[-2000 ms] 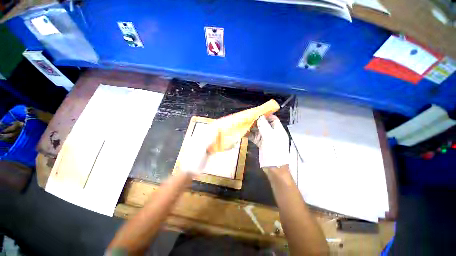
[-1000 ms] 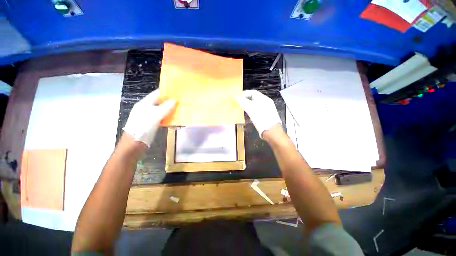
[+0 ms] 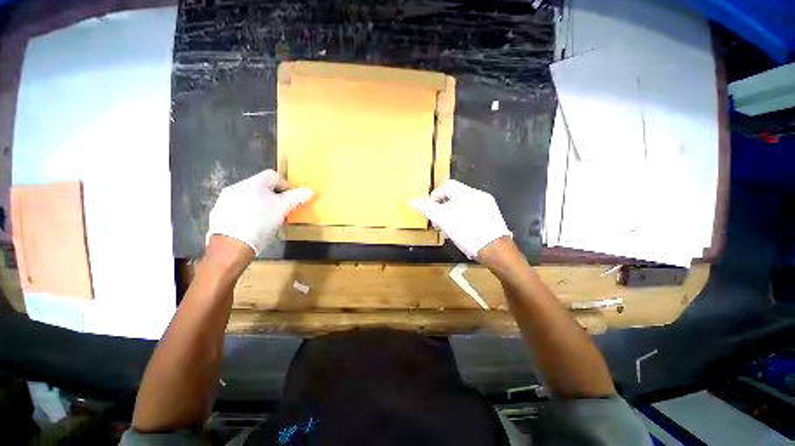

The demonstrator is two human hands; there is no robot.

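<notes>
An orange-tan square sheet (image 3: 362,148) lies flat inside the raised frame of the cutting die (image 3: 366,235), on the black pad (image 3: 231,131). It hides what lies under it in the die. My left hand (image 3: 257,212), in a white glove, pinches the sheet's lower left corner between thumb and fingers. My right hand (image 3: 465,216), also gloved, has its fingertips at the sheet's lower right corner and appears to pinch it. The die's frame shows on all sides of the sheet.
A large white sheet (image 3: 105,113) at left bears a second orange-tan pad (image 3: 52,239). White sheets (image 3: 645,165) are stacked at right. The wooden ledge (image 3: 383,300) holds offcuts (image 3: 469,287) and a dark block (image 3: 652,276). A blue beam (image 3: 758,26) shows at top right.
The orange-tan sheet, earlier held up above the die, has come down into its frame. Both hands have moved with it to its near corners. The view has tilted further down.
</notes>
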